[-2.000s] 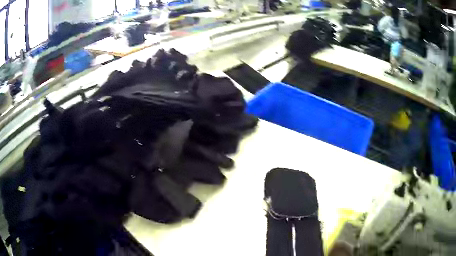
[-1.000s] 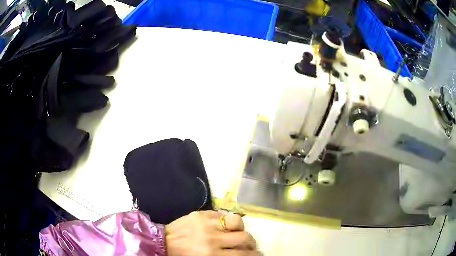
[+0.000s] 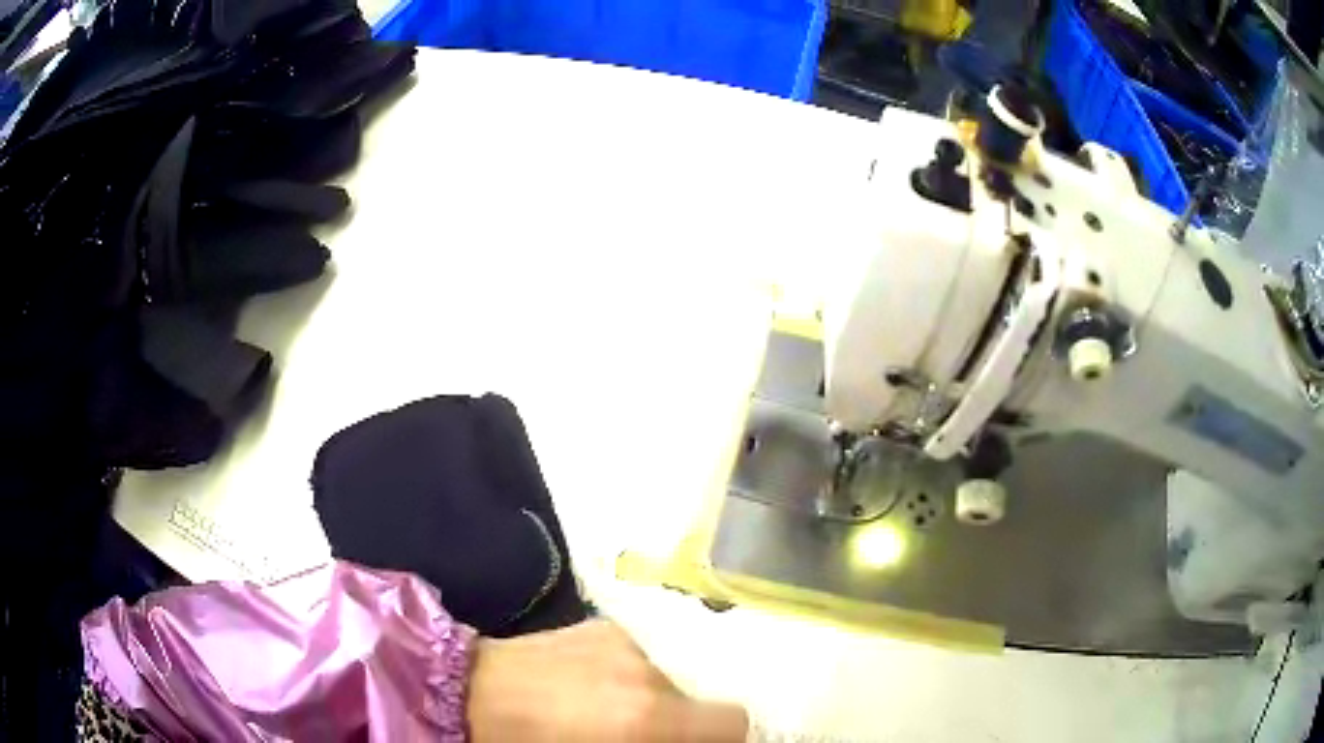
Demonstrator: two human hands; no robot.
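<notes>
A black rounded end piece (image 3: pixel 428 486) lies on the white table left of the sewing machine, with a thin pale curved zip line near its right edge. My left hand (image 3: pixel 581 685), in a shiny pink sleeve, reaches from the bottom left across the piece's lower end. It is blurred and its lower part is cut off by the picture's edge, so its grip is hidden. My right hand is out of the picture. The sewing machine (image 3: pixel 1002 319) stands at the right, its lamp lit beside the needle area.
A large heap of black pieces (image 3: pixel 174 247) covers the left side. A blue bin (image 3: pixel 624 37) stands behind the table, with another blue bin (image 3: pixel 1111 95) at the back right. Yellow tape (image 3: pixel 871 617) edges the grey machine bed. A printed scale (image 3: pixel 218 537) marks the table's near-left edge.
The view has turned from the heap to the machine. My left hand has come into view. Since one second ago, the rounded piece appears slightly further left, and the hand lower in the picture.
</notes>
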